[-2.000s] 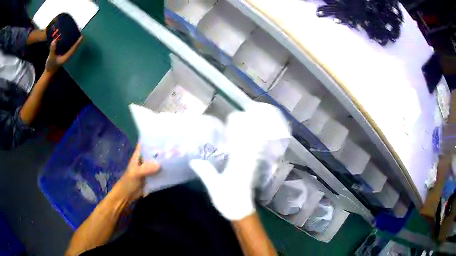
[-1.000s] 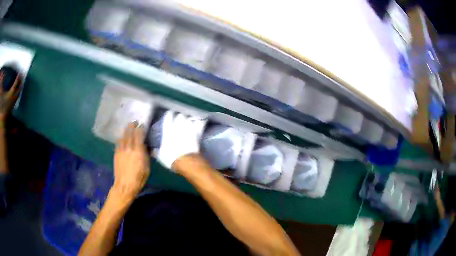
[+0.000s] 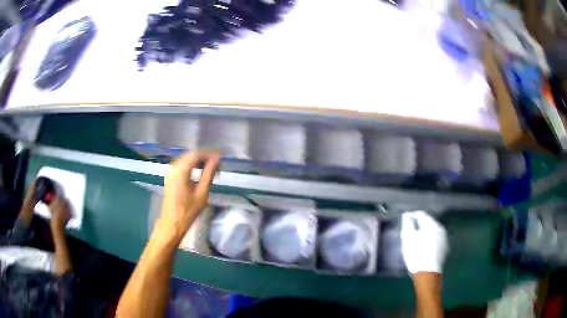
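A row of open gift boxes (image 3: 316, 243) stands on the green bench in front of me. Several hold round bagged units (image 3: 288, 237) in cloudy bags. The leftmost box is partly hidden by my left forearm. My left hand (image 3: 189, 186), bare, is raised over the metal rail, thumb and fingers apart, with nothing visible in it. My right hand (image 3: 424, 243), in a white glove, is at the right end of the row against the last box; its fingers are blurred and I cannot tell if they grip it.
Behind the metal rail (image 3: 267, 184) stands a row of empty open cartons (image 3: 278, 144). Above is a white shelf (image 3: 348, 74) with a black cable pile (image 3: 193, 31) and a dark oval tray (image 3: 64, 53). At far left a person holds a dark device (image 3: 45, 190). A blue bin (image 3: 515, 189) is right.
The view has turned right. My left hand has moved from the leftmost box up to the rail. My gloved right hand has left the unit near the left end and moved to the row's right end.
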